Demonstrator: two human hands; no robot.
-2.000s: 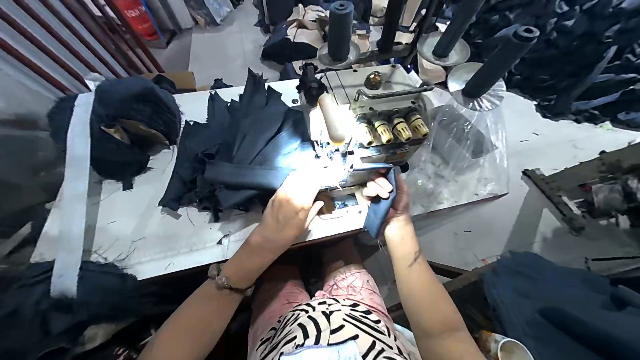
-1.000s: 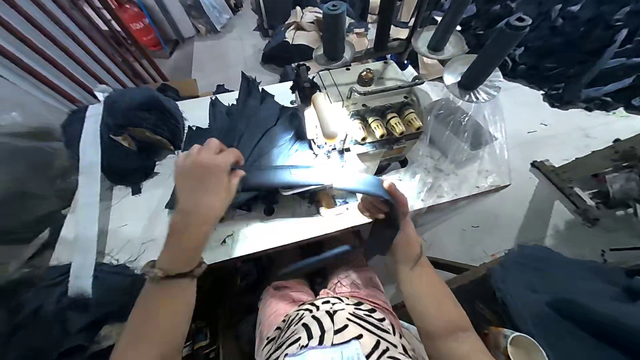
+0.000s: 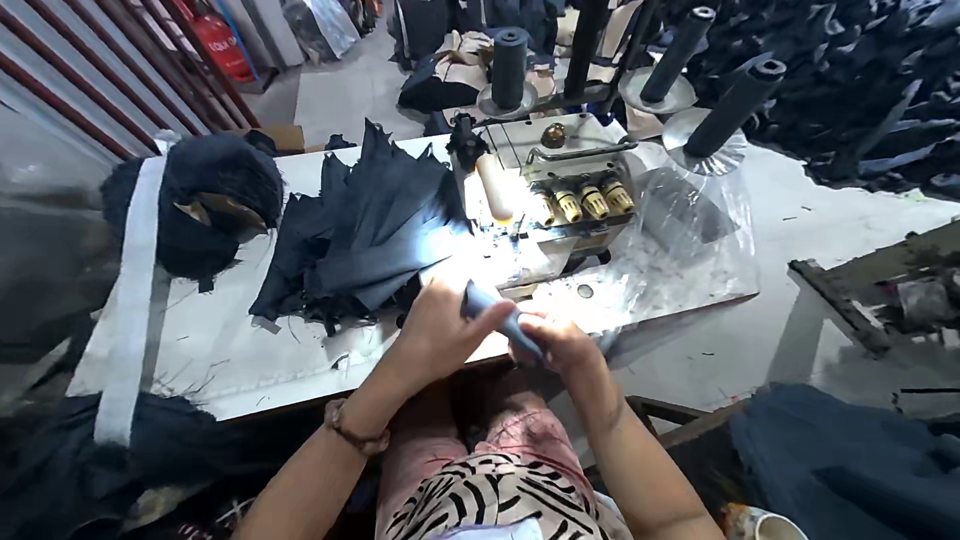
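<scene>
A dark blue fabric strip (image 3: 501,319) is stretched between my two hands, in front of a serger sewing machine (image 3: 555,187) with several yellow tension dials. My left hand (image 3: 442,326) grips the strip's upper left end, close to the brightly lit needle area. At its lower right end my right hand (image 3: 559,345) holds the fabric between bent fingers. Glare hides the presser foot and part of the left fingers. A pile of dark cut fabric pieces (image 3: 367,217) lies on the table just left of the machine.
A dark fabric roll (image 3: 217,202) and a white band (image 3: 139,225) lie on the white table's left side. Thread cones (image 3: 510,71) stand behind the machine. Clear plastic (image 3: 697,225) covers part of the table at right. Dark fabric (image 3: 847,457) is heaped at lower right.
My left hand has come back from the left toward my right hand, near the machine. The strip, spread wide across the machine's front a second ago, now spans a short gap between the hands.
</scene>
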